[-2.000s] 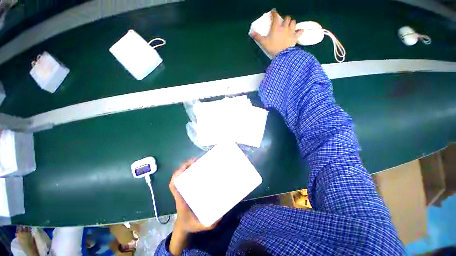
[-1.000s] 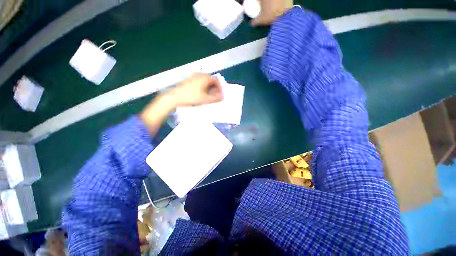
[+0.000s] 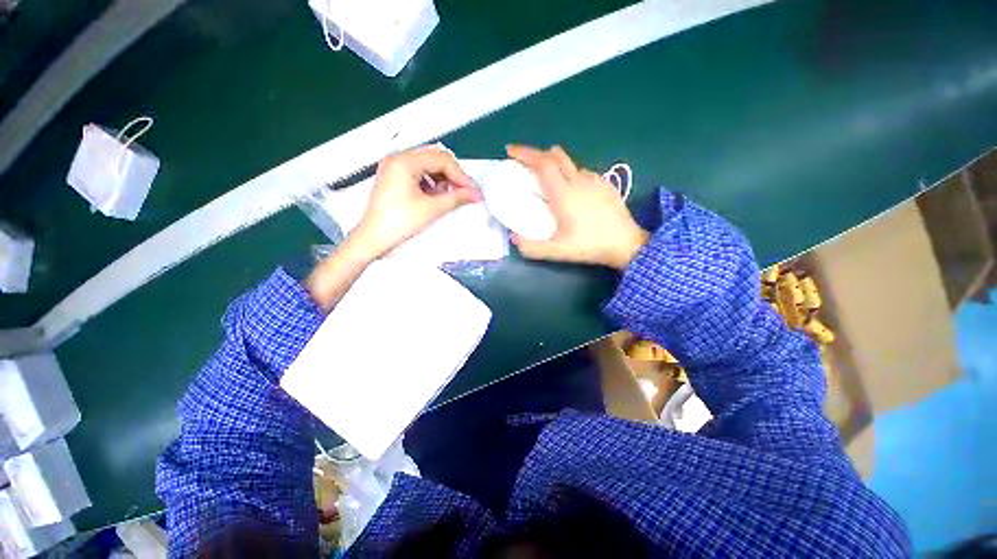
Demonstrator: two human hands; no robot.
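Note:
My right hand [image 3: 579, 207] holds a white rounded product [image 3: 519, 200] over the sleeve pile; its cord loop shows beyond my fingers. My left hand [image 3: 413, 197] pinches the edge of a thin white sleeve at the product's left end. Whether the product's tip is inside the sleeve I cannot tell. The loose pile of white sleeves [image 3: 472, 237] lies under both hands, with clear film at its edges. The rounded white stack [image 3: 388, 355] lies nearer to me, below my left hand, touched by neither hand's fingers.
White boxes with cord loops [image 3: 388, 31] [image 3: 114, 171] lie beyond the pale rail [image 3: 273, 200]. More white boxes [image 3: 38, 404] are massed at the left. Brown cartons [image 3: 891, 328] with yellow-gold pieces [image 3: 796, 297] stand beyond the bench edge at the right.
My right hand has come back from beyond the rail with a white product. My left hand stays at the sleeve pile, now against the product. The boxes beyond the rail appear further left.

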